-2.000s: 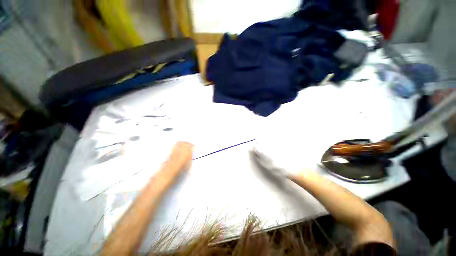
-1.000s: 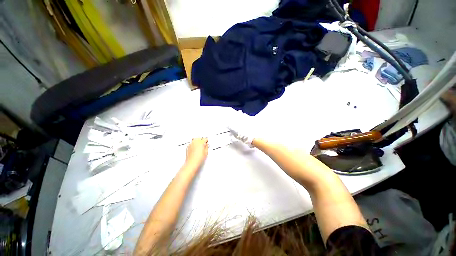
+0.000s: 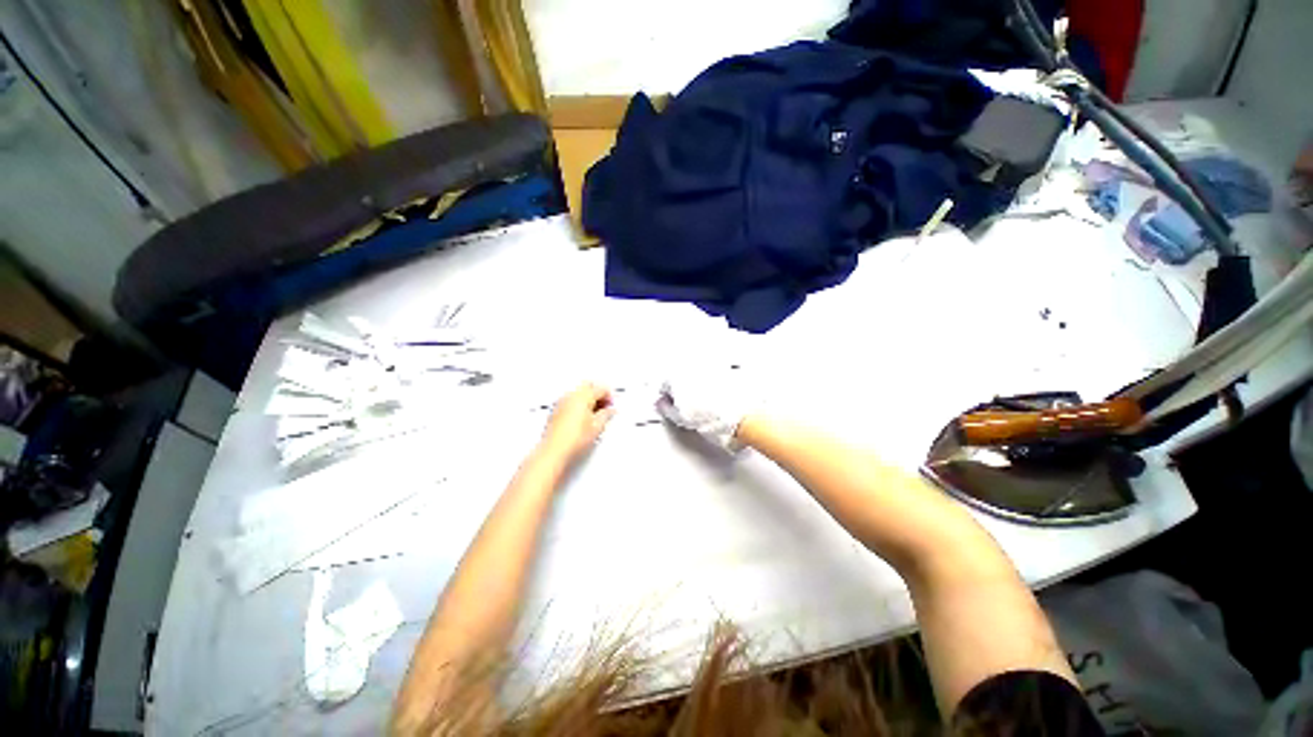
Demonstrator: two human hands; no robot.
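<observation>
A white strip [image 3: 634,406] lies on the white table, almost lost against it, with thin dark edge lines showing. My bare left hand [image 3: 580,418] is at its left part, fingers bent and pinched on it. My right hand [image 3: 700,418], in a white knit glove, is low at its right part; whether its fingers grip the strip cannot be told. The steam iron [image 3: 1037,461] with an orange-brown handle is parked at the table's right edge.
A heap of white strips [image 3: 367,389] and flat white pieces [image 3: 324,504] are at left, a small folded white piece [image 3: 346,641] below. Navy garments [image 3: 763,187] lie at the far edge, blue scraps [image 3: 1174,223] far right. A dark padded board [image 3: 346,202] stands beyond the far left edge.
Since two seconds ago my hands have come closer together over the table. The long dark line between them has given way to shorter faint lines. The camera view has shifted.
</observation>
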